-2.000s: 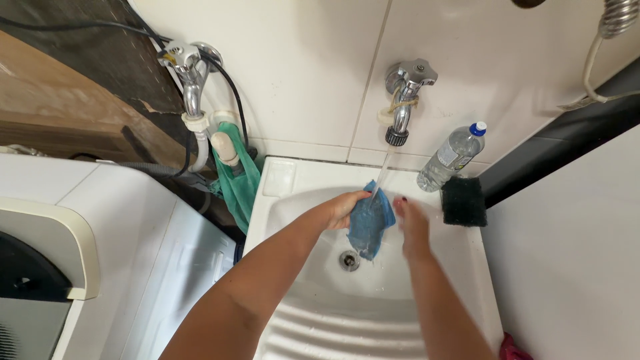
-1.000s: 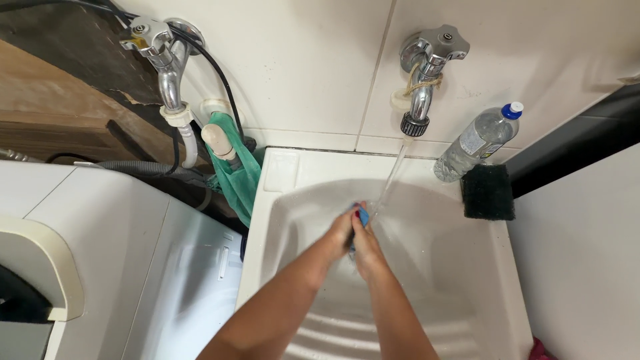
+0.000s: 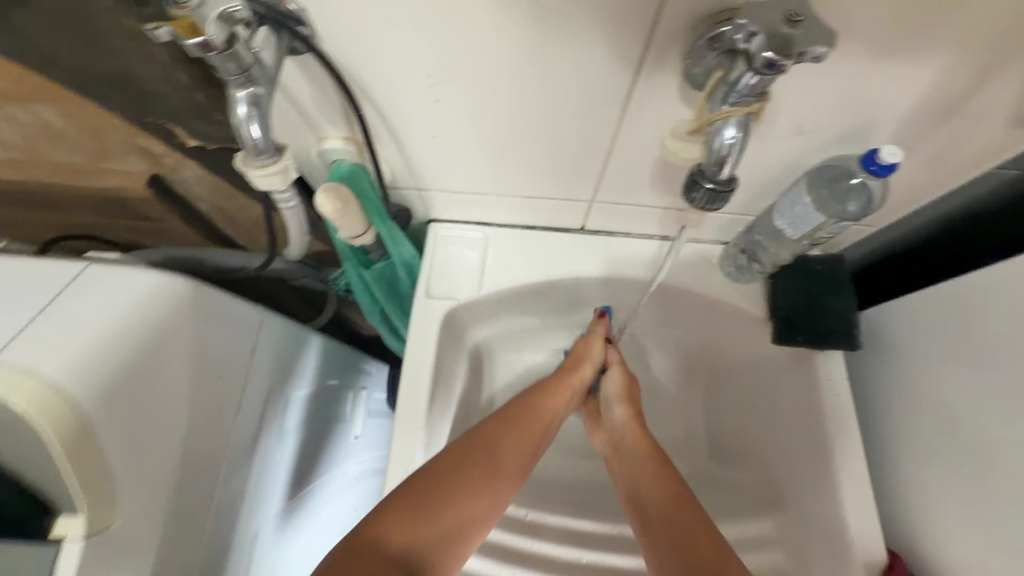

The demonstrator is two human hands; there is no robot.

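Over the basin of a white laundry sink [image 3: 456, 320], my left hand [image 3: 586, 356] and my right hand [image 3: 620, 392] are pressed together around a blue cloth [image 3: 604, 310]. Only small bits of the cloth show between the fingers; the rest is hidden. A thin stream of water [image 3: 656, 276] runs from the chrome tap [image 3: 724, 144] on the wall down to my hands. Ridges of a washboard are moulded into the sink below my forearms.
A clear plastic bottle [image 3: 808, 212] with a blue and white cap and a dark green scouring pad [image 3: 816, 304] are on the sink's right back rim. At left are a second tap [image 3: 252, 112], a hanging green cloth [image 3: 376, 280] and a white appliance [image 3: 160, 360].
Two seconds ago the blue cloth hung spread from my left hand, with my right hand apart from it. Now both hands are closed together around it. The view has moved closer.
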